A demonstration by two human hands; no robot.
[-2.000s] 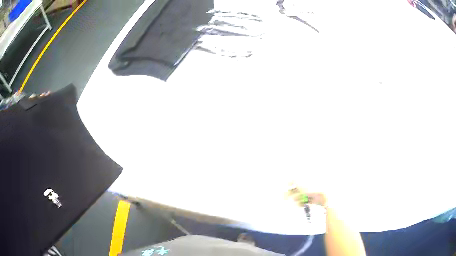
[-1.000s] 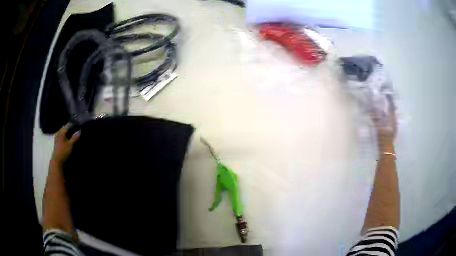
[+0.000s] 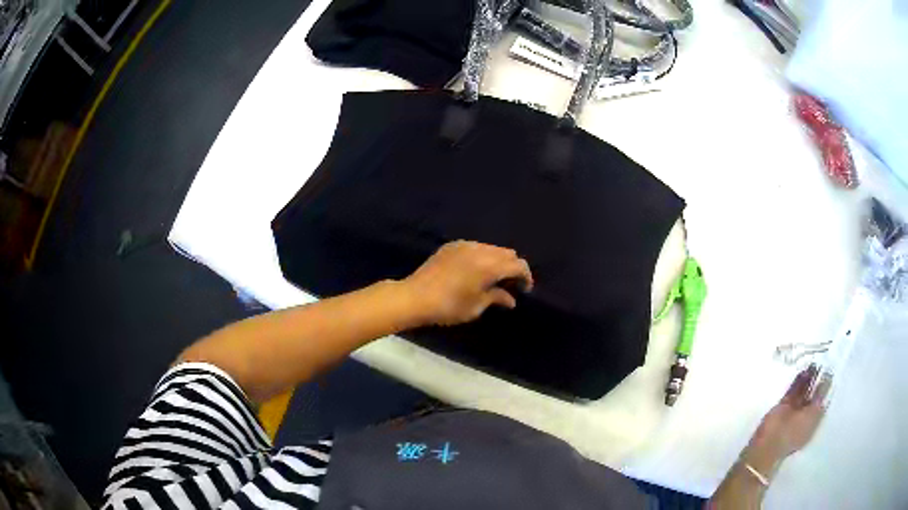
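Observation:
A black tote bag lies flat on the white-covered table, its handles in crinkled clear wrap reaching away from me. My left hand rests on the lower middle of the bag, fingers bent, a small gap between thumb and forefinger, nothing seen in it. My right hand is at the far right, its fingertips at a thin pale item beside clear packets; whether it grips that is unclear. A green tool with a metal end lies just right of the bag.
Another black bag lies at the back left, with coiled dark handles and white tags near it. A red packet and clear-wrapped dark pieces lie at the right. The table's left edge borders grey floor with a yellow line.
The view has turned, so the bag shows nearer the centre. My left hand has gone from the bag's top corner to its lower middle. My right hand is now nearer me, below the clear packets.

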